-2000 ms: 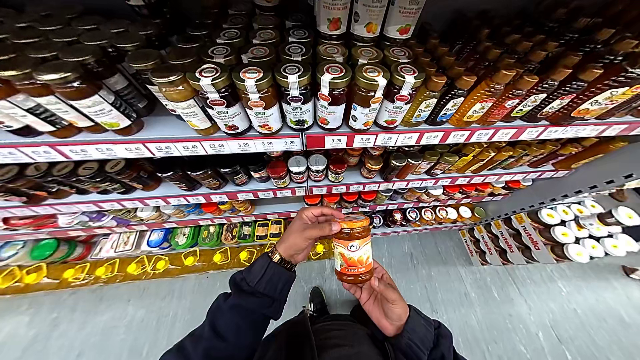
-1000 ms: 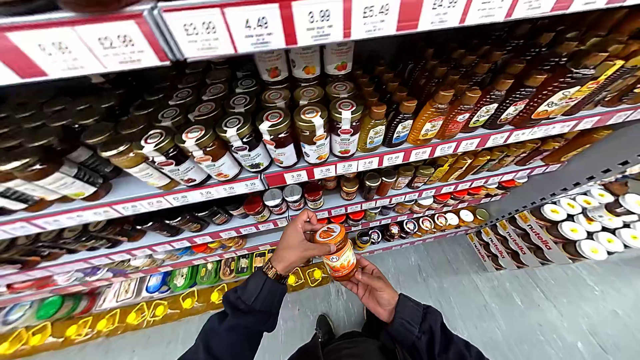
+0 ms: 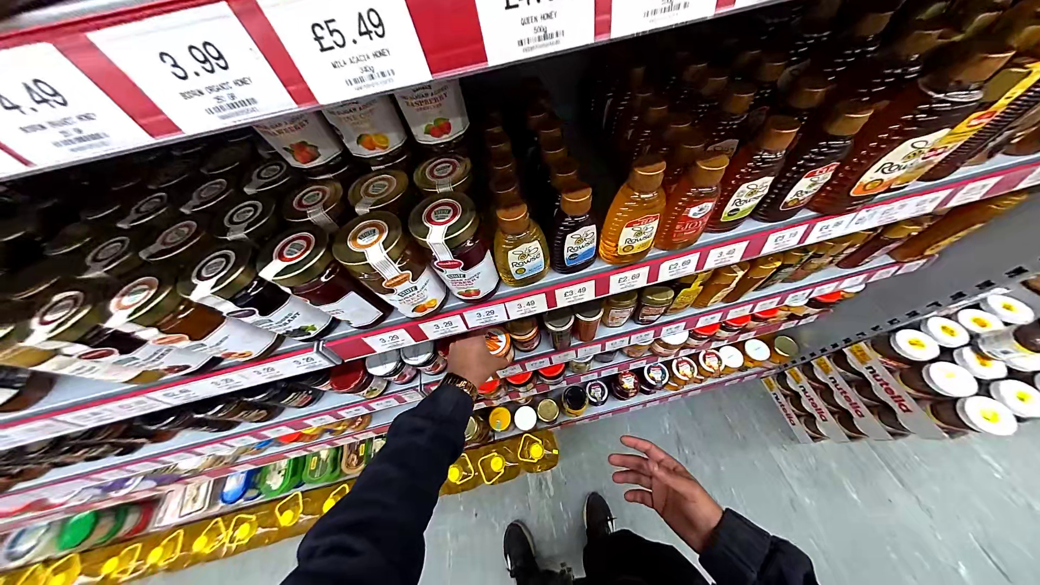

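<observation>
My left hand [image 3: 474, 360], with a watch at the wrist, reaches onto the second shelf down and holds a jar with an orange lid [image 3: 497, 343] at the shelf's front. Most of that jar is hidden by the hand and the shelf edge. Dark-red-lidded jars and silver-lidded jars [image 3: 418, 355] stand to the left of it, small jars [image 3: 524, 333] to the right. Above the hand stand jam jars with paper-sealed lids [image 3: 390, 264] and squeeze bottles of honey [image 3: 520, 244]. My right hand [image 3: 666, 491] hangs over the floor, fingers spread, holding nothing.
A shelf edge with price tags [image 3: 455, 36] crosses the top of the view. Low down are bottles of yellow oil [image 3: 496, 463]. At the right, boxed Nutella jars [image 3: 886, 390] stand on the floor [image 3: 731, 455]. My shoes [image 3: 520, 546] are below.
Both hands were on the orange-labelled jar in front of me. My left hand has moved it to the shelf, and my right hand has let go. The view has shifted to the right and closer to the shelves.
</observation>
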